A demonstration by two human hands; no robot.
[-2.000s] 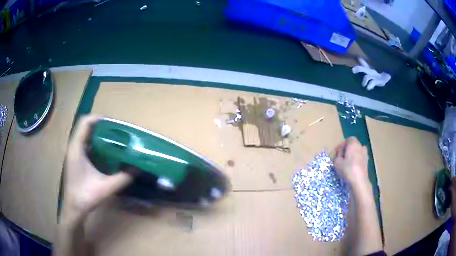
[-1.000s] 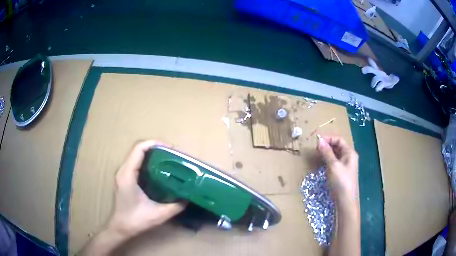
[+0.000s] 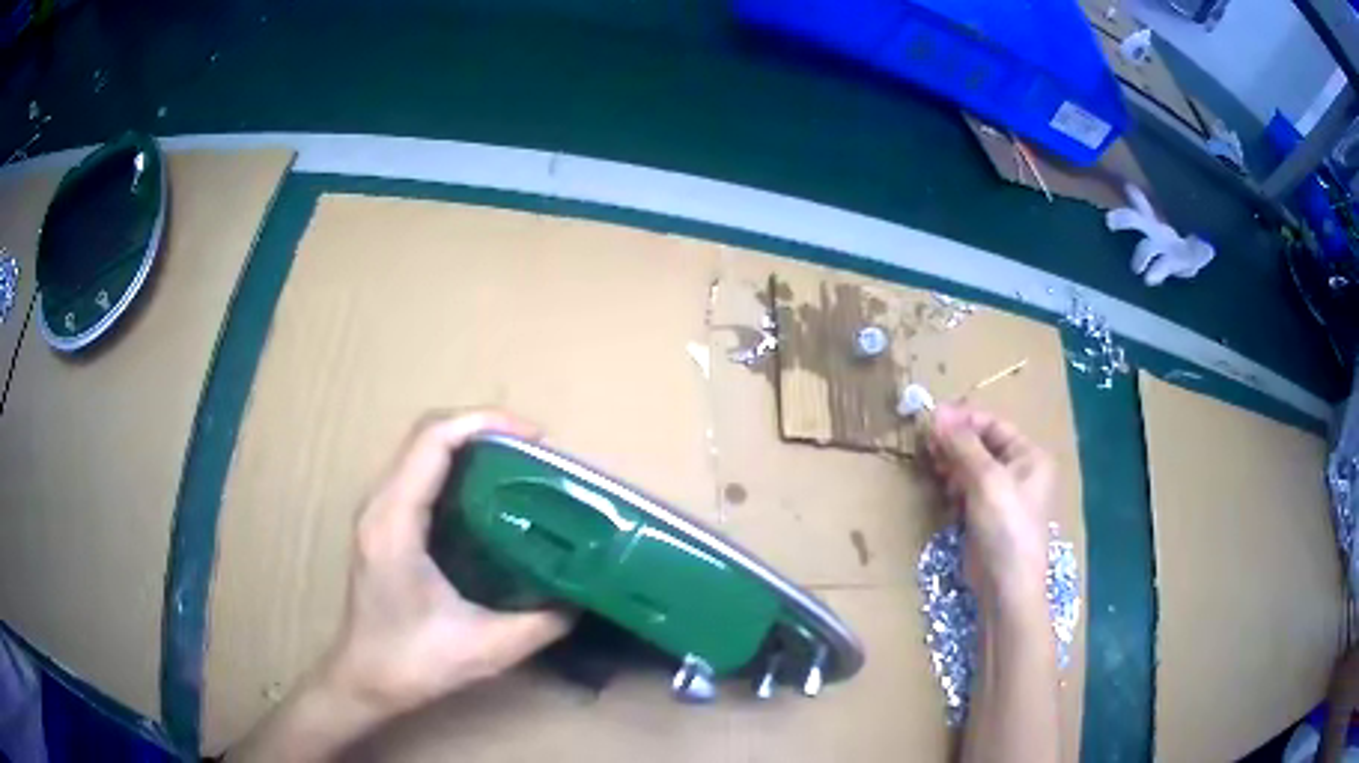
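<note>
My left hand (image 3: 432, 574) grips the rounded end of a glossy dark green oval housing (image 3: 641, 574) with a chrome rim, tilted over the cardboard sheet (image 3: 492, 321). Three small silver parts (image 3: 693, 680) stand out from the housing's lower side. My right hand (image 3: 987, 470) has thumb and forefinger pinched at a small silver piece, touching or just beside a small white piece (image 3: 914, 400) at the edge of a brown-stained cardboard pad (image 3: 829, 395). Another small round piece (image 3: 870, 343) stands on the pad. The pile of glittering silver parts (image 3: 948, 619) is partly hidden by my right forearm.
Another green housing (image 3: 102, 246) lies on the left cardboard. A blue bin (image 3: 969, 67), a white glove (image 3: 1158, 239) and scattered silver bits (image 3: 1097, 346) are at upper right. A thin stick (image 3: 996, 376) lies right of the pad. A person's arm shows at the right edge.
My left hand has brought the housing right and turned it so the silver parts show. My right hand has moved from the silver pile up to the small white piece by the pad.
</note>
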